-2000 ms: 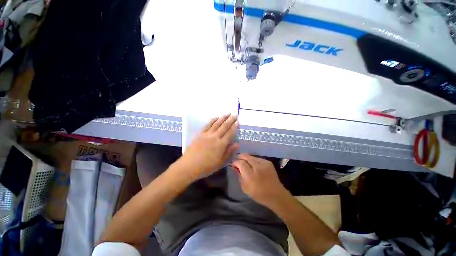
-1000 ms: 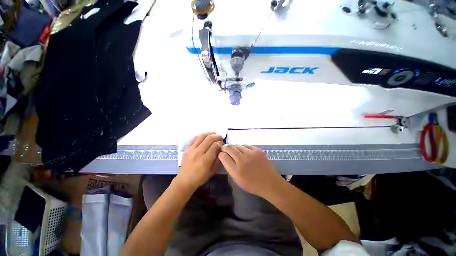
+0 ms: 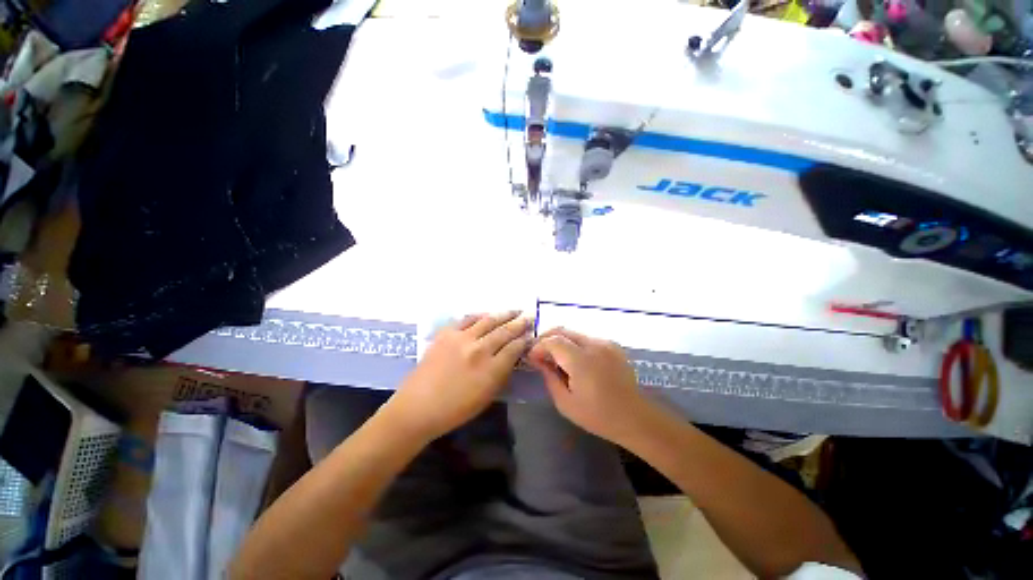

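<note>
A light cloth piece (image 3: 435,324) lies over the ruler-marked front edge of the white table, pale on white, so its far outline is hard to see. My left hand (image 3: 474,365) lies over it, fingers together, pressing it down. My right hand (image 3: 586,383) is beside it with thumb and fingertips pinched at the cloth's right edge; what lies between the fingertips is mostly hidden. The presser foot and needle area (image 3: 566,227) is beyond my hands, apart from them.
Black cut panels (image 3: 210,170) lie on the table at left. The sewing machine (image 3: 702,147) spans the back. Red and yellow scissors handles (image 3: 969,383) are at the right end. Folded light pieces (image 3: 204,493) and a plastic basket (image 3: 91,459) are at lower left.
The view has shifted between frames. My right hand has come up from below the table edge to the cloth beside my left hand. My left fingers have drawn in from a flatter spread.
</note>
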